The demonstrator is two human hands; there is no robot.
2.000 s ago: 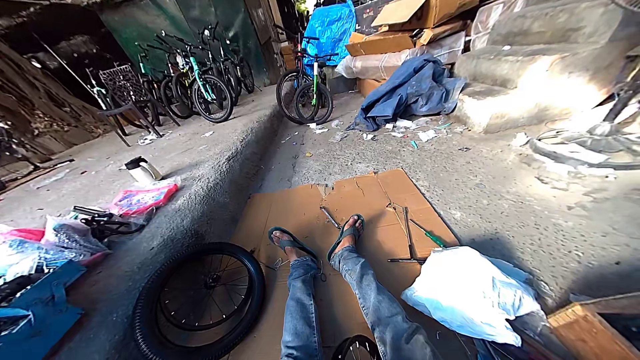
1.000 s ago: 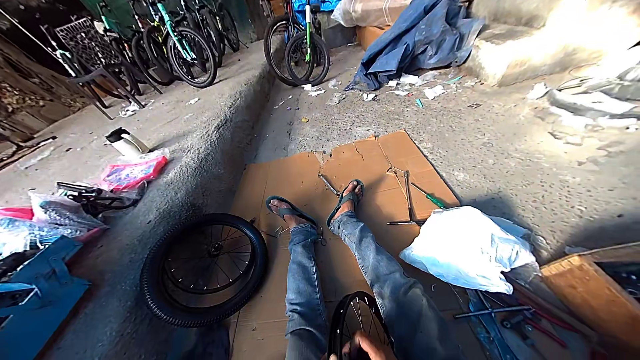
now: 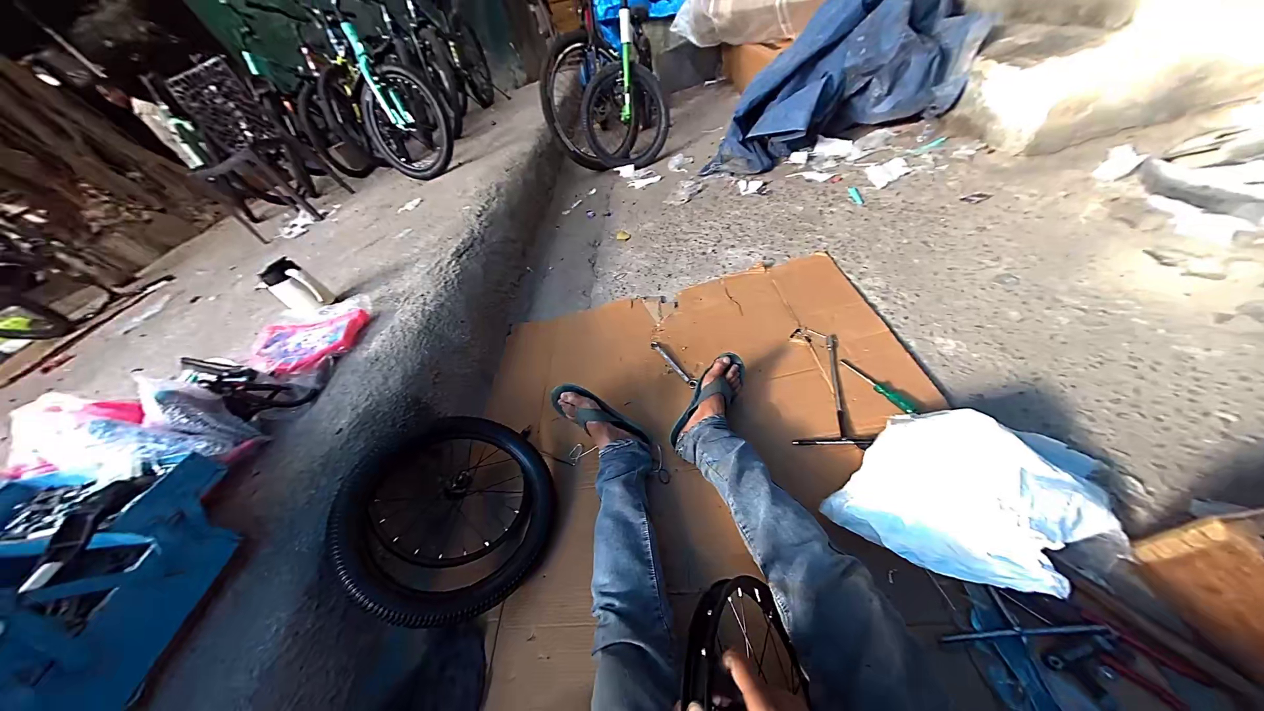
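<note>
A small spoked bicycle wheel rim [image 3: 699, 632] stands between my lower legs at the bottom edge. My right hand [image 3: 758, 686] is partly in view there, a finger reaching up over the spokes; its grip is cut off by the frame. A sliver of skin at the rim's lower left may be a fingertip of my left hand, which is otherwise hidden. On my left, a black knobbly tyre [image 3: 346, 553] lies with another spoked wheel [image 3: 457, 486] inside its ring. Past my feet a wrench [image 3: 673, 363] rests on the cardboard sheet [image 3: 592, 341].
At right are a T-handled tool [image 3: 837, 390], a green-handled screwdriver [image 3: 894, 397], a white plastic bag [image 3: 968, 499], a cross wrench [image 3: 1027, 633] and a wooden box [image 3: 1210, 583]. A kerb [image 3: 464, 267] runs along the left, with a blue crate [image 3: 148, 602] and bagged parts. Bicycles stand ahead.
The small rim shows more fully between my legs than two seconds ago. My right hand, unseen then, has come into view at it. The view has tilted down.
</note>
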